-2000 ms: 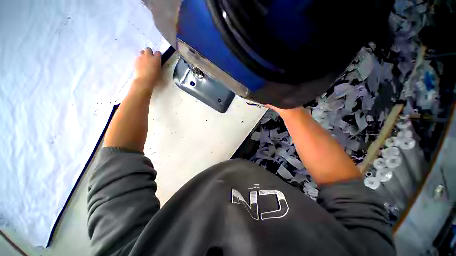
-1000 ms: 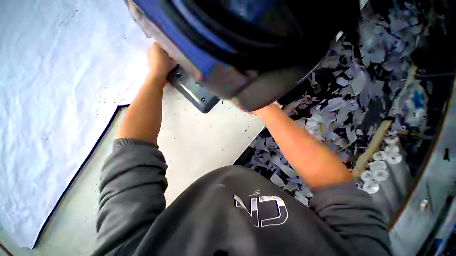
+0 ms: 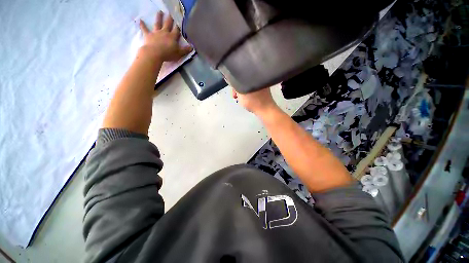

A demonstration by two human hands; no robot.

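Note:
The cutting machine (image 3: 288, 46) fills the top centre, a large dark grey motor body with a little blue. Its flat grey base plate (image 3: 201, 79) lies on the table at the edge of the fabric lay (image 3: 56, 77), which has a white top and dark edge. The knife is hidden. My left hand (image 3: 163, 41) is bare, fingers spread, flat on the lay beside the machine, holding nothing. My right hand (image 3: 254, 98) is under the rear of the motor body, partly hidden by it; its grip cannot be made out.
The pale table (image 3: 200, 133) lies between my arms. Grey and white scraps (image 3: 360, 97) heap on the floor at the right. White-ended rolls (image 3: 380, 172) and a tan strip (image 3: 374, 151) lie at the lower right. A black object (image 3: 305, 82) shows beside the motor body near the table edge.
The motor body has swung and moved, showing more grey and less blue. My left hand now lies spread on the lay. My right hand has moved a little left and up with the machine.

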